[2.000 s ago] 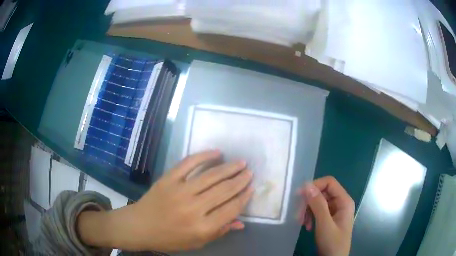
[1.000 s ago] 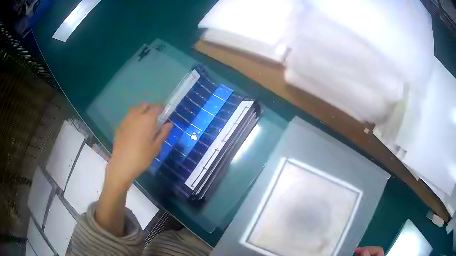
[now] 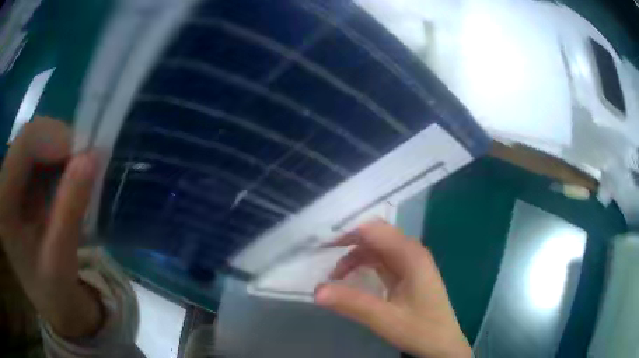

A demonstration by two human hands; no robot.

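Note:
A solar cell string (image 3: 259,112), dark blue with thin pale lines and a white strip down each side, is raised close to the camera and tilted. My left hand (image 3: 52,210) pinches its left white strip between thumb and fingers. My right hand (image 3: 403,287) is under the lower right white strip, thumb and fingers apart; the fingertips are at the strip's edge, and whether they touch it is unclear. Below, the framed off-white pad (image 3: 298,273) and grey-green glass pane (image 3: 280,332) are partly hidden by the string and my right hand.
White sheets (image 3: 515,70) lie at the upper right with a smartphone (image 3: 607,75) on them, above a brown board edge (image 3: 536,162). A small pale block (image 3: 576,191) is beside it. Shiny glass (image 3: 536,280) and a pale green-white stack (image 3: 620,301) are at the right.
The string has been lifted off the pile at left and brought up towards the camera, over the glass and framed pad. My left hand has taken hold of it; my right hand has come up beside it.

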